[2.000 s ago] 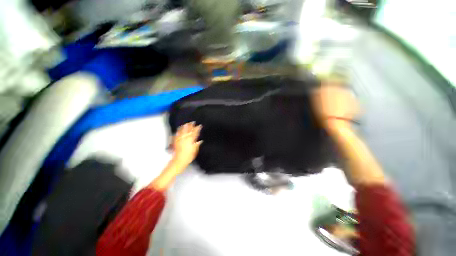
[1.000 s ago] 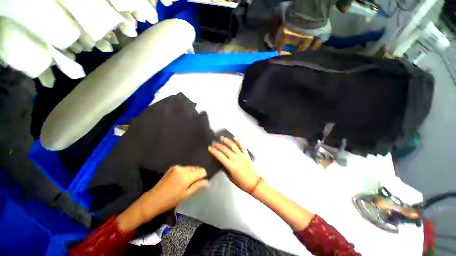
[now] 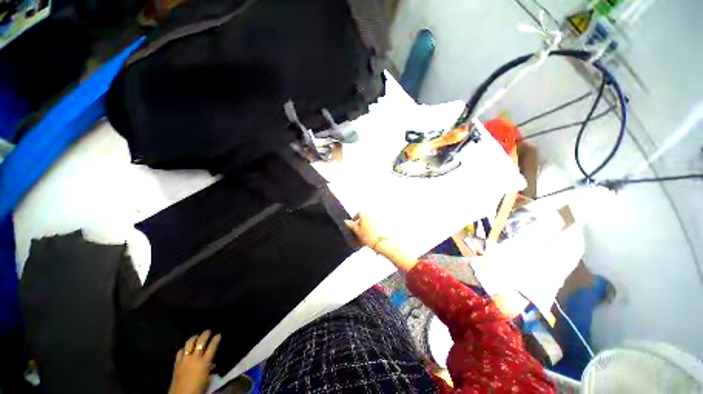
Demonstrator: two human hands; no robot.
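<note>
A black garment panel (image 3: 254,254) lies across the white table in front of me, with a narrow greyer line running along it. My right hand (image 3: 366,230) is at the panel's right end edge, its fingertips on or at the cloth; whether it pinches the edge is unclear. My left hand (image 3: 194,364) rests with fingers apart at the panel's near left part, cut off by the bottom edge. The steam iron (image 3: 438,151) with an orange handle lies on the table beyond my right hand, untouched.
A large black stack of cut pieces (image 3: 231,85) stands on the far side. Grey strips (image 3: 317,142) lie beside it. Charcoal pieces (image 3: 73,308) lie at left. A blue edge (image 3: 65,115) runs along the far left. A dark hose (image 3: 532,58) loops at right, above cartons and a white fan (image 3: 647,373).
The view has turned right. The black panel now lies spread along the table. My hands have moved apart, the right to its far end, the left near the bottom edge.
</note>
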